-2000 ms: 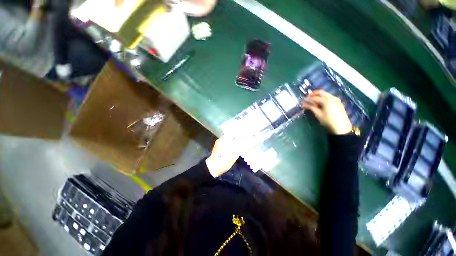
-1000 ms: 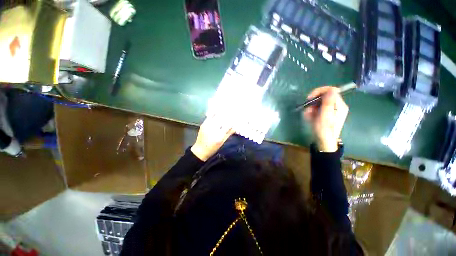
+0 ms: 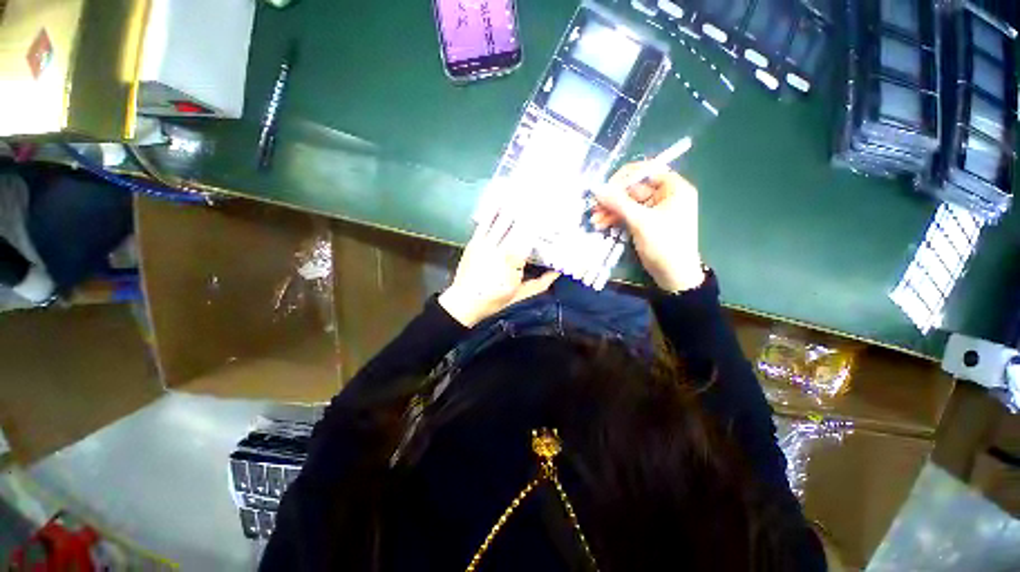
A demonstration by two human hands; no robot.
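Note:
The blister tray [image 3: 578, 98] lies slanted across the bench's near edge. Its upper windows are dark-framed and its near part glares white. My left hand [image 3: 496, 272] holds the tray's near end. My right hand [image 3: 660, 212] holds the tweezers [image 3: 671, 153] like a pen, their pale rear end pointing up and right. The fingers are over the tray's right side; the tips are lost in the glare. A white striped strip [image 3: 598, 259] lies at the tray's near right corner, between the hands.
A lit smartphone [image 3: 479, 36] and a dark pen [image 3: 272, 112] lie left. A second tray [image 3: 747, 39] lies beyond, stacked trays [image 3: 887, 84] at right, a spare label sheet [image 3: 937, 266] below them. White box [image 3: 199, 56] at upper left. Open cartons [image 3: 241, 302] are below the bench edge.
My right hand has moved left with the tweezers, from beside the tray to over its near part. My left hand stays at the near end. The view has shifted.

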